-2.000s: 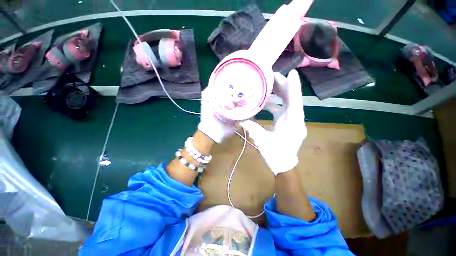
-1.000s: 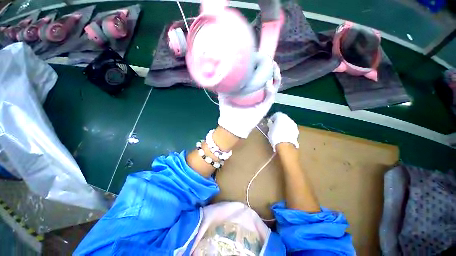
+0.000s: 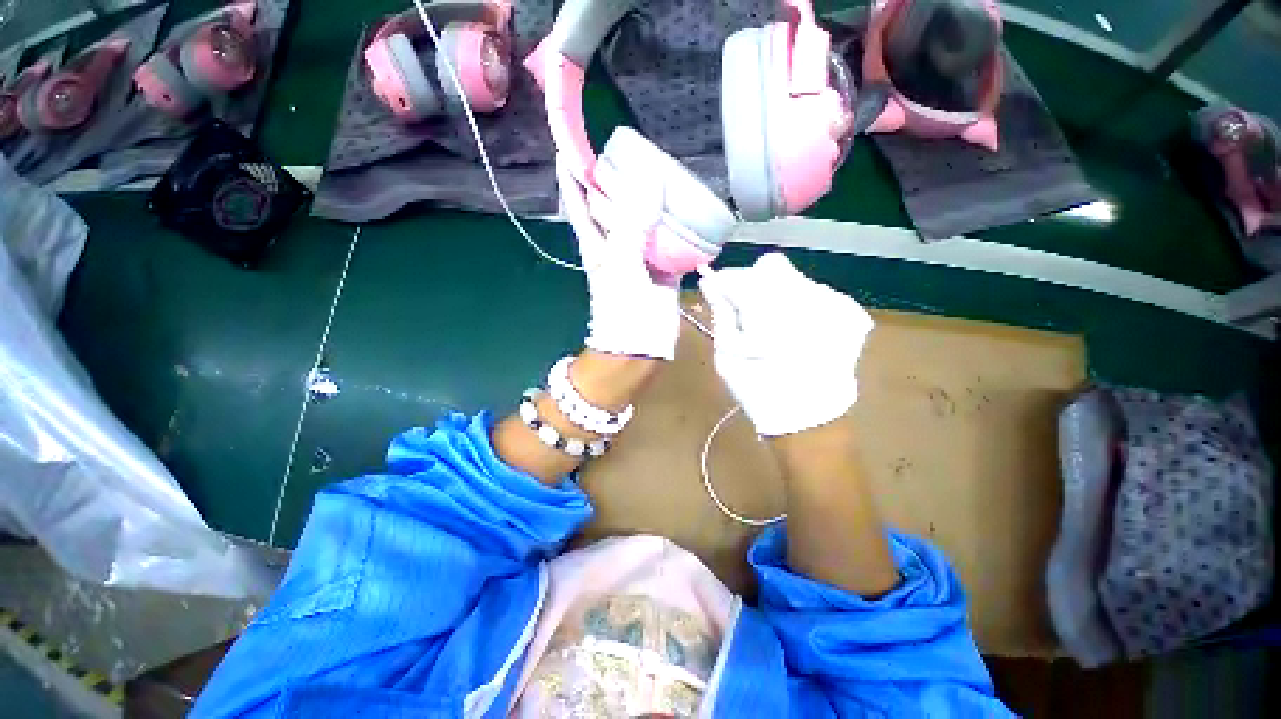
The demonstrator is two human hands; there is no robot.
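Observation:
Pink and grey cat-ear headphones [image 3: 790, 120] are held up over the back edge of the bench, both ear cups showing. My left hand [image 3: 628, 274], in a white glove, grips them at the near ear cup and headband side. My right hand [image 3: 790, 344], also gloved, is at the lower edge of that cup with its thumb and forefinger pinched together. The thin white cable [image 3: 714, 485] runs to the right fingers and loops over the brown cardboard mat [image 3: 969, 464]. The cable's plug is hidden by the fingertips.
More headphones [image 3: 447, 68] lie on grey pouches along the green belt behind. A black square fan-like part [image 3: 229, 193] is at the left. A grey patterned pouch stack [image 3: 1180, 520] lies right of the mat. A whitish plastic sheet [image 3: 84, 421] hangs at the left edge.
The headphones have turned so both cups now show side-on. My right hand has moved up from the mat to the cup's edge. The camera view has shifted.

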